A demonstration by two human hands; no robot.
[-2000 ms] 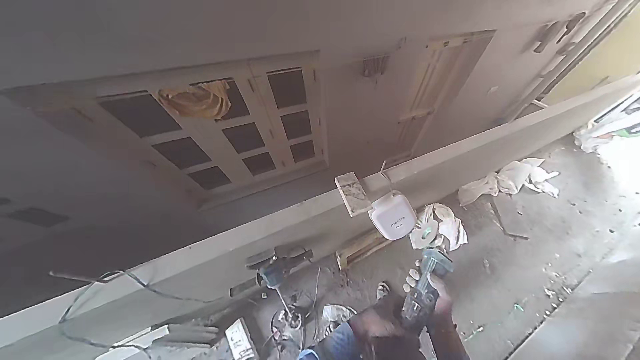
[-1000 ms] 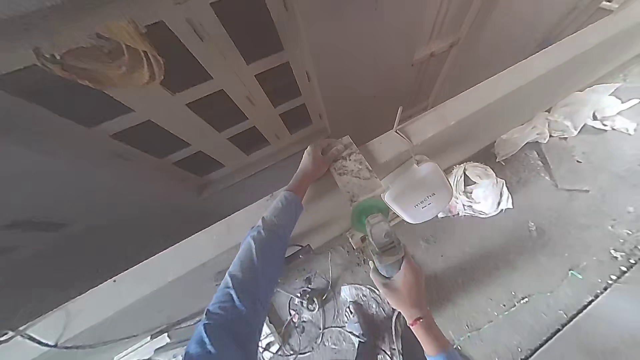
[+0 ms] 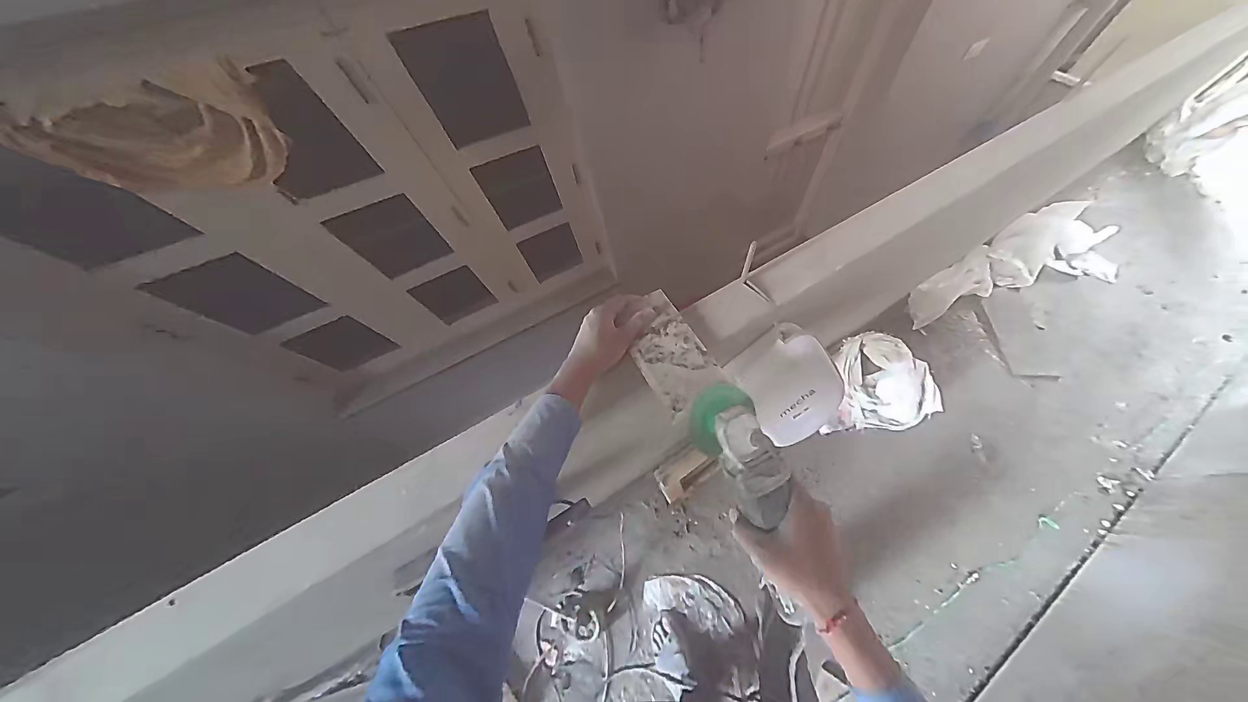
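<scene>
My right hand (image 3: 799, 546) grips an angle grinder (image 3: 756, 468) by its body. The grinder's green disc (image 3: 720, 417) is at the near end of a pale, mottled stone or tile piece (image 3: 673, 353); whether it touches is hard to tell. That piece rests on top of a low wall, and my left hand (image 3: 614, 331) holds it at its far left corner. Right of the disc, a white rounded case (image 3: 795, 390) bearing the name mecha hangs at the wall's side.
A crumpled white sack (image 3: 887, 385) and more white sacking (image 3: 1024, 249) lie on the concrete floor. Below are a wooden piece (image 3: 685, 475) and tangled cables (image 3: 585, 624). Beyond the low wall (image 3: 877, 234) stands a paneled window or door with a bundled cloth (image 3: 156, 132).
My left hand, out of view or unseen two seconds ago, now holds the pale piece. The grinder has come up to that piece. The view has moved closer to the wall.
</scene>
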